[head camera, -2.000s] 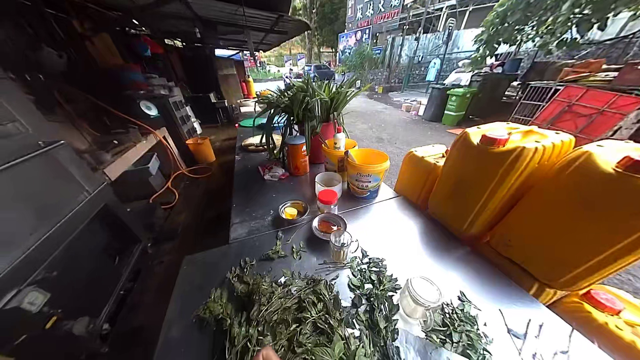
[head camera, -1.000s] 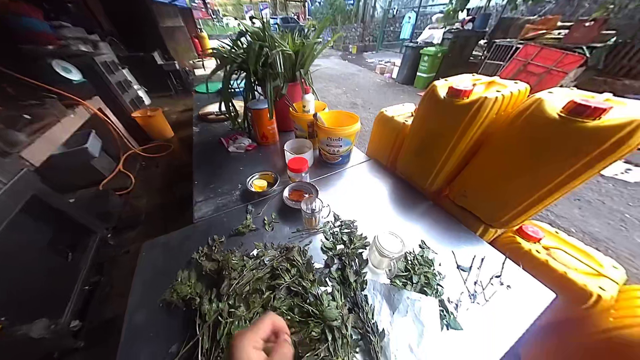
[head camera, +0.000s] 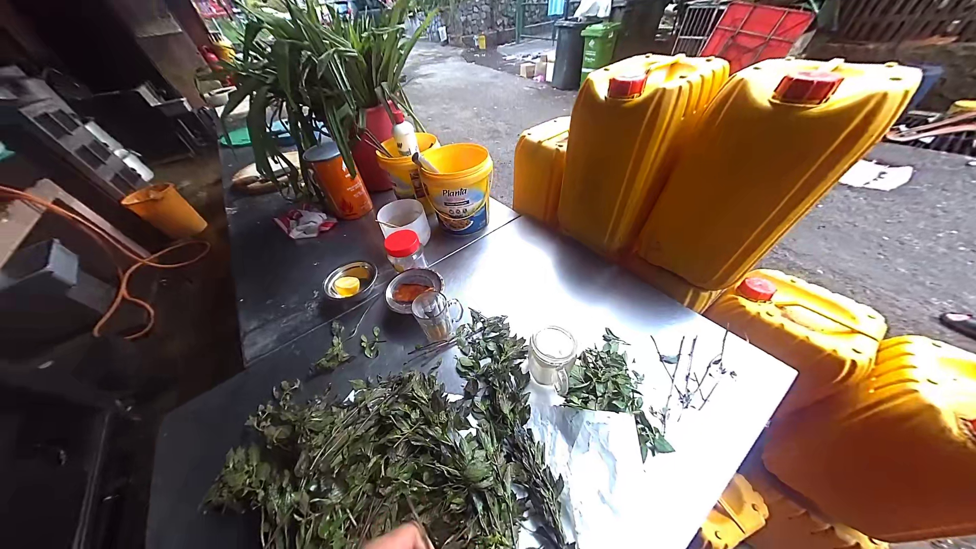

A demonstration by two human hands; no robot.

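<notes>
A heap of leafy green herb sprigs covers the near part of the metal table. Only a small part of my left or right hand shows at the bottom edge, against the heap; which hand it is, and whether it grips a stem, I cannot tell. To the right of the heap lie a white plastic sheet, a smaller pile of leaves and bare stems. A glass mug stands at the sheet's far edge. Farther left are another glass mug and a small bowl with red-orange contents.
Large yellow jerrycans stand along the table's right side. Toward the back are yellow Planta buckets, a red-lidded jar, an orange can and long-leaved plants. A metal dish holds something yellow. An orange hose lies at left.
The view has shifted right and down. The hand entered over the herb heap and now shows only in part, at the bottom edge.
</notes>
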